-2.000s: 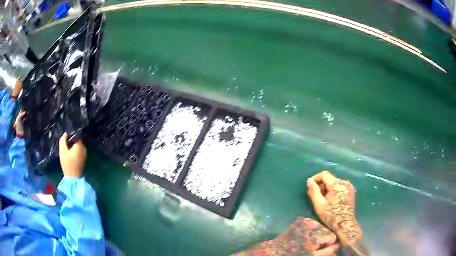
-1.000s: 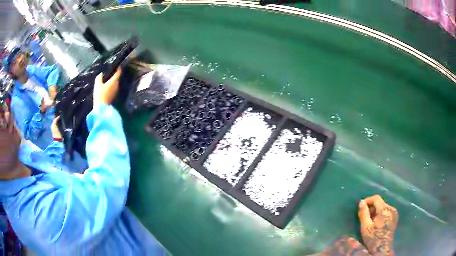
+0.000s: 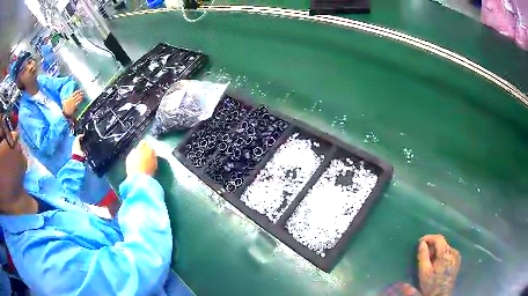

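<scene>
My right hand [image 3: 438, 263] rests on the green bench at the lower right. Its fingers are loosely curled and nothing shows in it. Of my left hand [image 3: 401, 290] only a small part shows at the bottom edge. The black parts tray [image 3: 360, 224] lies slanted left of my hands, not touched by them. Whitish small parts [image 3: 330, 214] heap in two compartments and black rings [image 3: 231, 141] fill the left one. A clear plastic bag [image 3: 188, 105] lies against the tray's far left end.
A large black blister tray [image 3: 124, 115] lies at the left. A person in a blue smock [image 3: 104, 231] has one hand beside it; another person [image 3: 43, 110] is behind. Clear specks [image 3: 370, 137] dot the bench. A dark oblong case [image 3: 340, 6] and pink clothing [image 3: 509, 20] show at the top.
The blister tray, held up tilted by the person at the left, is now down flat on the bench. That person's nearer hand has let go. My right hand stays curled; my left now barely shows.
</scene>
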